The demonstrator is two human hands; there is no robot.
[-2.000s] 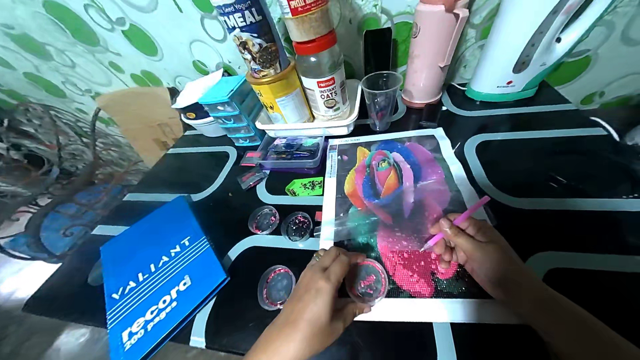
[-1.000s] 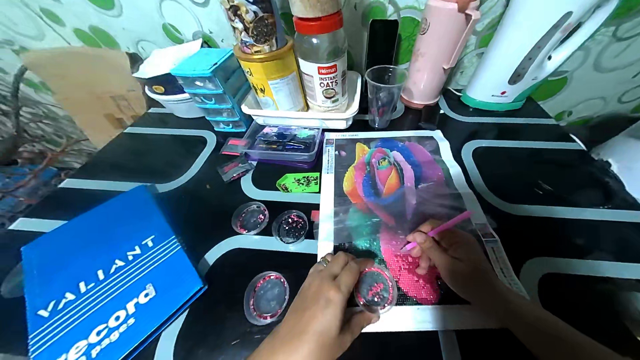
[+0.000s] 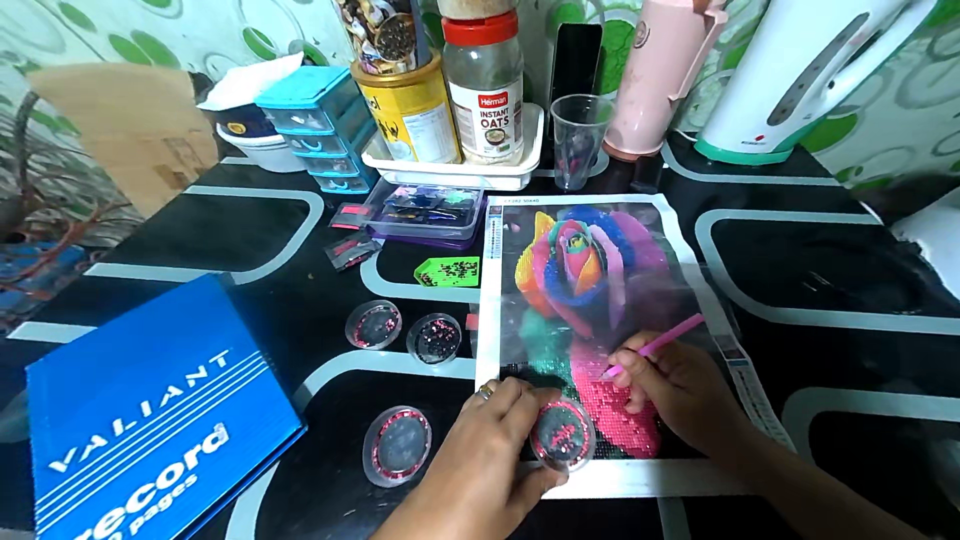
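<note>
A diamond painting canvas of a multicoloured rose [image 3: 592,262] lies flat, with pink drills covering its lower part. My right hand [image 3: 660,375] grips a pink applicator pen [image 3: 664,345], its tip at the upper part of the pink area. My left hand [image 3: 499,442] holds a small round clear dish [image 3: 562,435] of pink drills by its left side, over the canvas's lower left edge. Left of this hand is another clear dish [image 3: 397,446] with pink drills round its rim. Farther back sit a dish of pink drills [image 3: 374,325] and a dish of dark drills [image 3: 435,338].
A blue record book [image 3: 157,412] lies at the left. Behind the dishes are a green tray [image 3: 448,271], small drill packets [image 3: 352,250] and a plastic case [image 3: 426,210]. Along the back stand a drawer unit [image 3: 319,127], an oats jar [image 3: 486,90], a plastic cup [image 3: 577,139], a pink flask [image 3: 660,75] and a kettle [image 3: 802,75].
Between the oldest frame and now, the pen tip has moved from the lower pink area up to its upper part. Both hands keep their hold on the dish and the pen.
</note>
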